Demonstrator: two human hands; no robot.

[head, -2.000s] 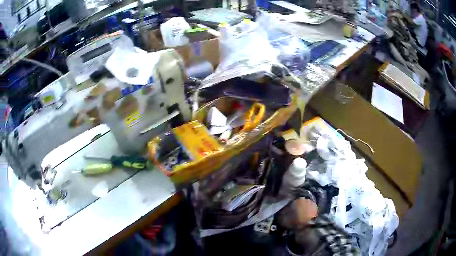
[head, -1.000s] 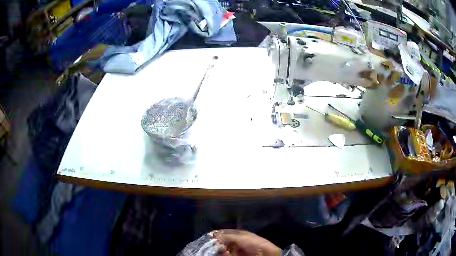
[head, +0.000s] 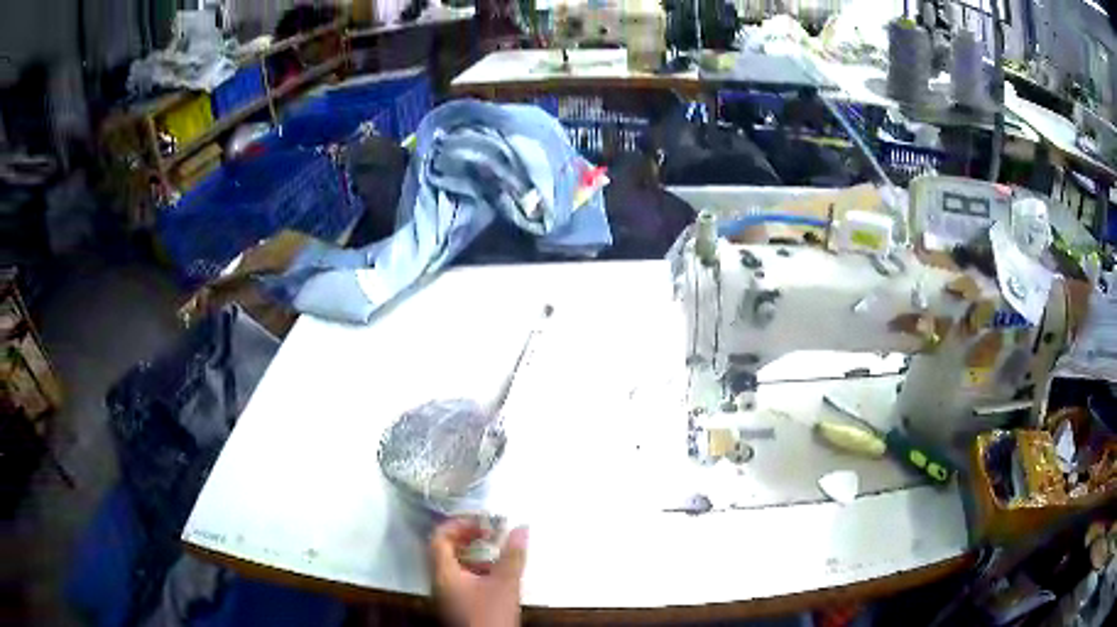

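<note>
A round silvery, see-through container [head: 439, 451] stands on the white sewing table [head: 312, 429], left of the needle area. A long thin pale piece with a dark tip runs from it towards the back right. My left hand [head: 480, 566] comes in from the bottom edge. Its fingers and thumb are closed on the clear, crinkled near part of the container. The hand's small size and blur hide the exact hold. My right hand is not in view. The white lockstitch machine [head: 833, 300] stands to the right.
Light-blue cloth [head: 459, 208] lies crumpled over the table's back left. A yellow-handled screwdriver [head: 849, 437], a green-handled screwdriver [head: 919, 457] and a white chalk-like piece [head: 839, 486] lie on the machine bed. An orange-yellow basket [head: 1035, 472] is at the right edge. Blue crates [head: 257, 208] stand behind left.
The view has swung left from the basket to the table and then tilted up. A hand low in the picture has moved up to the container's near side and closed on it.
</note>
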